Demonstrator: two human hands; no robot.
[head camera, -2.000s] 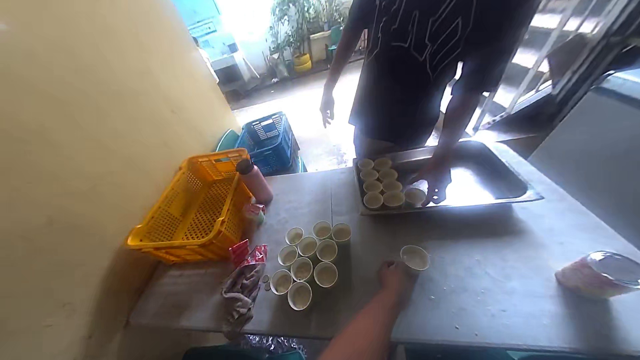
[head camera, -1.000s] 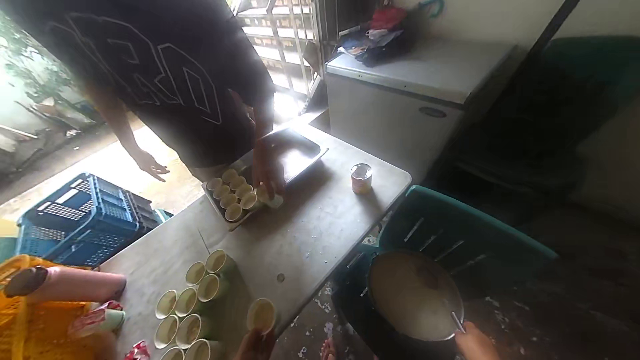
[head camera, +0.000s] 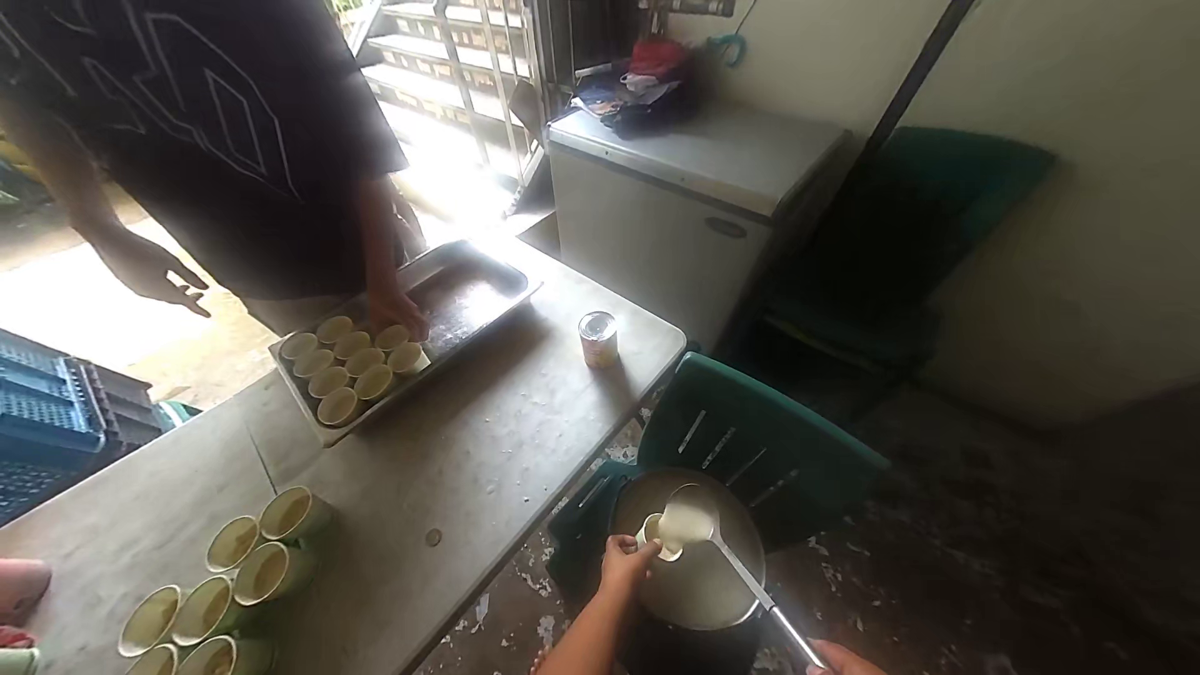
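Note:
My left hand (head camera: 626, 565) holds a paper cup (head camera: 649, 536) over a large round pot (head camera: 698, 600) of pale liquid. In my right hand (head camera: 841, 659) is the handle of a metal ladle (head camera: 761, 592); its bowl, full of pale liquid, tips at the cup's rim. The pot stands at a green plastic chair (head camera: 750, 441). Several paper cups (head camera: 267, 570) stand on the table at the lower left. Across the table, a co-worker's hand (head camera: 398, 314) touches cups grouped in a metal tray (head camera: 328, 427).
A tin can (head camera: 598, 339) stands near the corner of the table (head camera: 487, 459). Blue crates (head camera: 42, 403) are at the left. Behind the table are a white chest freezer (head camera: 675, 178) with items on top and another green chair (head camera: 956, 206). A pink bottle (head camera: 21, 586) shows at the left edge.
The view has swung right. My left hand has moved from the table to over the pot with a cup. The ladle has come up out of the pot, and its bowl is now at the cup.

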